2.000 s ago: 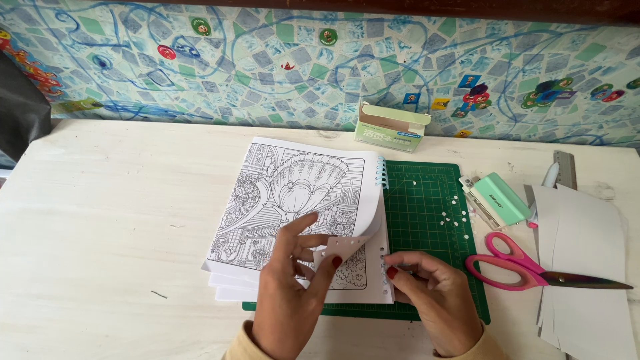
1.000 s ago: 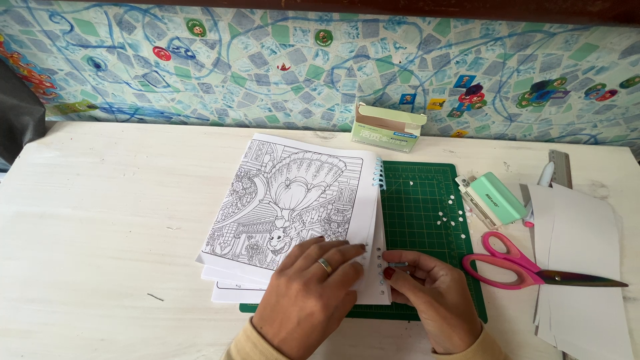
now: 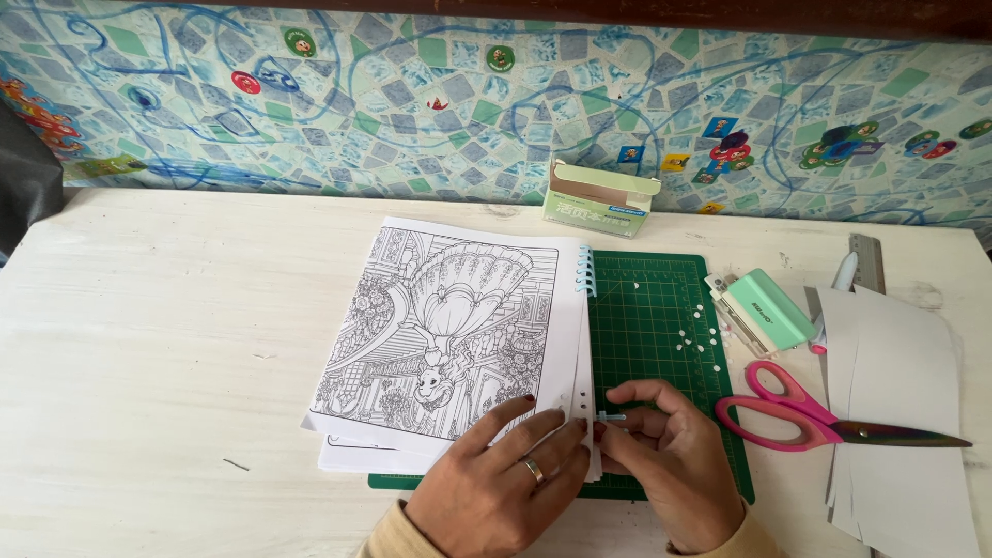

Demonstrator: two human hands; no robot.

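Observation:
A stack of punched line-art coloring pages lies partly over a green cutting mat. Light-blue plastic binding rings run through the upper holes of its right edge. My left hand, with a ring on one finger, rests flat on the lower right of the pages, fingertips by the holes. At that same edge, my right hand pinches a small light-blue plastic binding piece between thumb and fingers. Whether the piece passes through the lower holes is hidden by the fingers.
A mint-green hole punch, pink-handled scissors, white paper sheets and a metal ruler lie at the right. Paper dots are scattered on the mat. An opened green cardboard box stands near the wall.
Two seconds ago my left hand held up the lower right corner of the top page; now that page lies down under the hand. My right hand stays by the punched edge.

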